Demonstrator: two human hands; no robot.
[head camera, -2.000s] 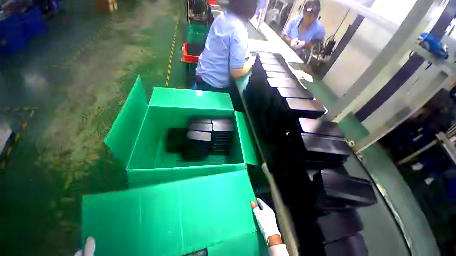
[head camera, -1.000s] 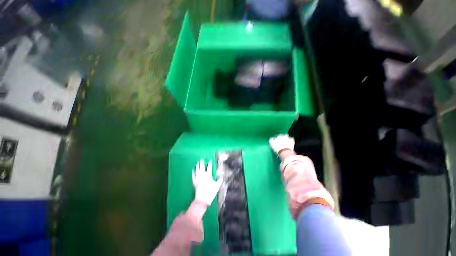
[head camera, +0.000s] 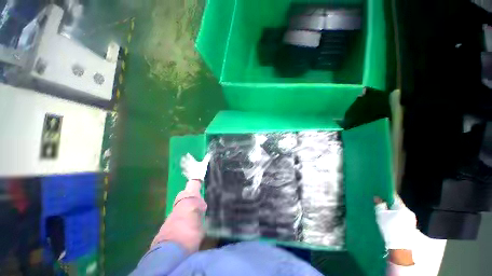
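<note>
A green box (head camera: 275, 122) stands open right in front of me, its flaps spread to the sides. Parts in shiny clear plastic (head camera: 253, 188) fill it, dark on the left and brighter on the right. My left hand (head camera: 195, 166), in a white glove with fingers apart, is at the left flap beside the bagged parts and holds nothing. My right hand (head camera: 396, 222), gloved with a bare thumb tip, grips the outer edge of the right flap; its other fingers are blurred.
A second open green box (head camera: 291, 99) stands just beyond, with black cases (head camera: 323, 46) inside. Black blocks (head camera: 453, 199) line the conveyor at right. White equipment (head camera: 48, 135) and blue containers (head camera: 73, 215) are at left, past the green floor (head camera: 143, 161).
The nearer box's flaps, nearly closed over the bagged parts before, are now spread open. My left hand has moved outward left, my right hand outward right and nearer. The view has tilted down.
</note>
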